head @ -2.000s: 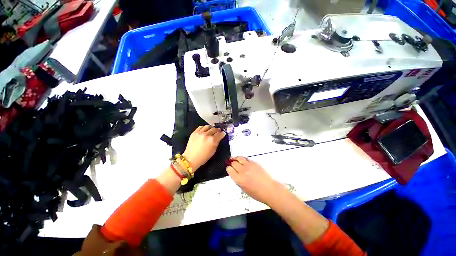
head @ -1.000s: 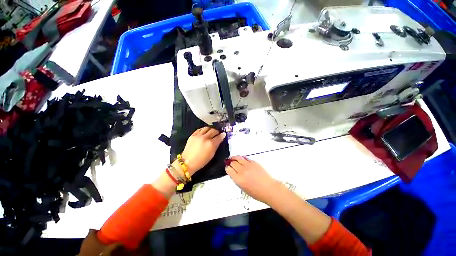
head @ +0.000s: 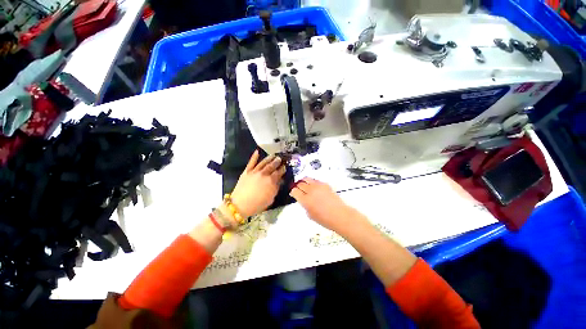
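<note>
A black fabric panel (head: pixel 238 146) lies under the needle end of the white sewing machine (head: pixel 411 77) and runs back past the left of the head. My left hand (head: pixel 259 184) lies flat on the panel, fingers spread close to the presser foot (head: pixel 295 158). My right hand (head: pixel 315 200) pinches the panel's right edge just in front of the foot, with a small dark red item (head: pixel 296 186) at its fingertips. The panel's near part is mostly hidden under my left hand. A heap of black webbing tabs (head: pixel 77 186) lies at the left.
One loose black tab (head: pixel 215 167) lies left of the panel. A slim metal tool (head: pixel 374 175) lies on the bed right of the needle. A black phone (head: pixel 516 177) rests on dark red cloth (head: pixel 464 168). Blue crates stand behind (head: pixel 186 44) and at the right (head: pixel 560 222).
The panel has moved away from me under the foot, so less shows on the near side. My right hand has moved forward with it. My left hand's fingers have spread.
</note>
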